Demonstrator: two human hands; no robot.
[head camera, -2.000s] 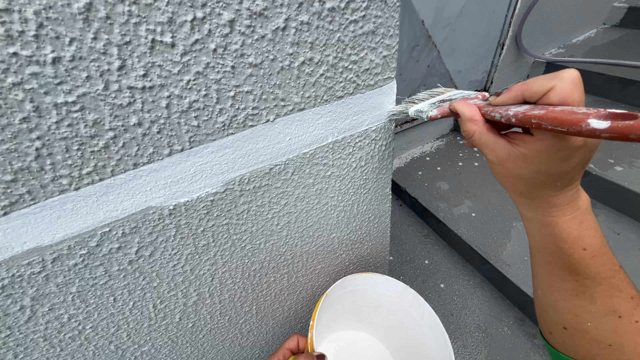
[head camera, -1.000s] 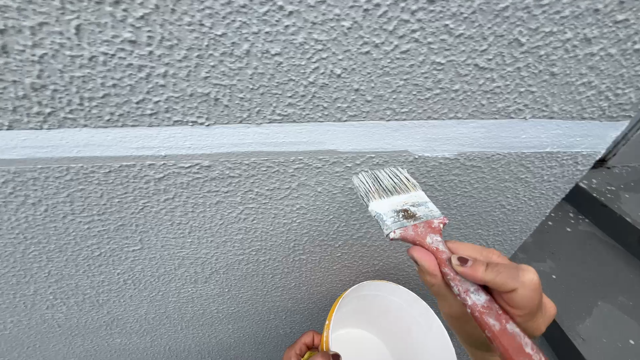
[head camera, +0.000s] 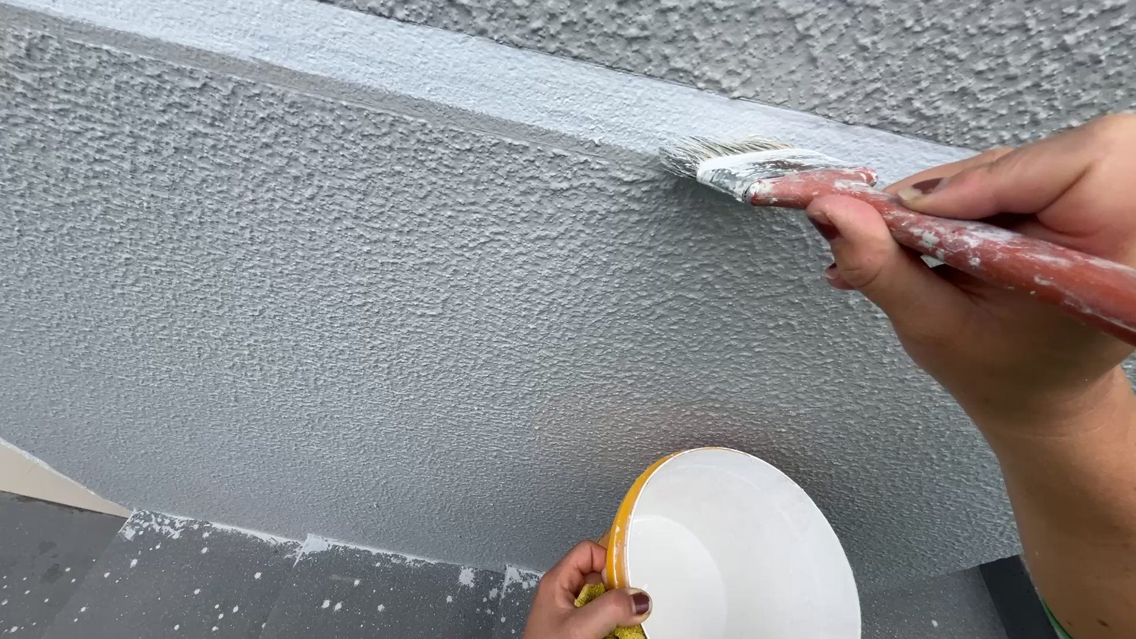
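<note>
My right hand (head camera: 994, 257) grips the red, paint-splattered handle of a flat paintbrush (head camera: 941, 232). The bristles rest against the lower edge of a smooth pale band (head camera: 497, 84) that crosses the rough grey wall (head camera: 355, 293). Low in the view, my left hand (head camera: 590, 595) holds the rim of a round tub (head camera: 741, 550), yellow outside and white inside, with the thumb over the edge. A piece of yellow sponge or cloth (head camera: 621, 632) is pinched in the same hand. White paint coats the brush's ferrule.
Dark grey floor tiles (head camera: 204, 586) with white paint spots run along the wall's foot at the lower left. A beige surface (head camera: 44, 479) shows at the left edge. A dark step edge (head camera: 1021, 595) lies at the lower right, behind my forearm.
The brush was held away from the wall below the band one second ago; now its bristles touch the band's lower edge. The view has swung strongly along the wall.
</note>
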